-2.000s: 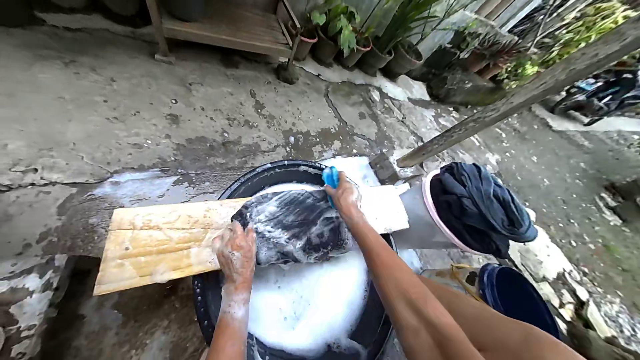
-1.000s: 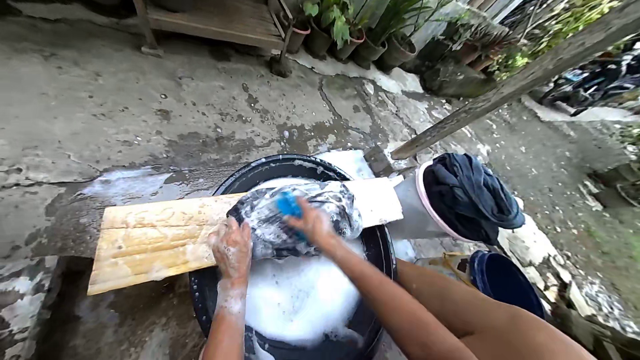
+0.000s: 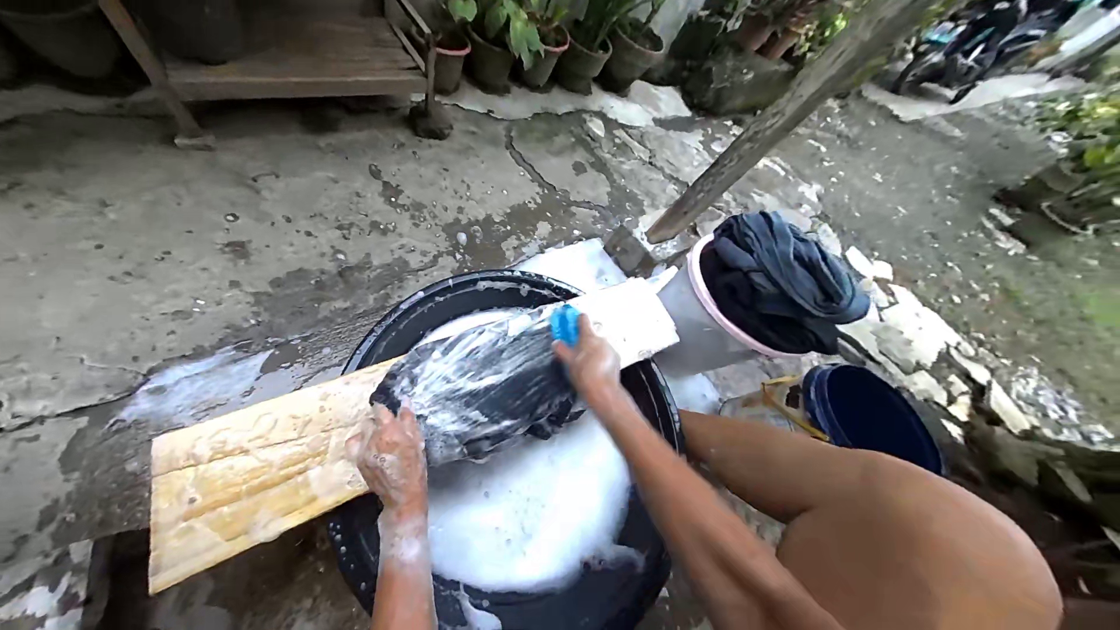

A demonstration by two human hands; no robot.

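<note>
A dark, soapy cloth (image 3: pixel 490 385) lies spread on a wooden board (image 3: pixel 262 464) that rests across a black round tub (image 3: pixel 350 542). White suds (image 3: pixel 525 516) fill much of the tub below the board. My left hand (image 3: pixel 391 455), flecked with foam, grips the cloth's left end against the board. In my right hand (image 3: pixel 591 354) is a blue scrub brush (image 3: pixel 565 325), at the cloth's right end; its underside is hidden.
Right of the tub stands a pale bucket (image 3: pixel 700 324) heaped with dark wet clothes (image 3: pixel 787 280). Near it are a dark blue bucket (image 3: pixel 871 420) and a slanting wooden post (image 3: pixel 787 122). A wooden bench (image 3: pixel 297 83) and potted plants (image 3: pixel 582 61) stand beyond the concrete.
Over the last second my right hand has moved with the blue brush from the cloth's middle to its right end. My left hand has stayed at the left end.
</note>
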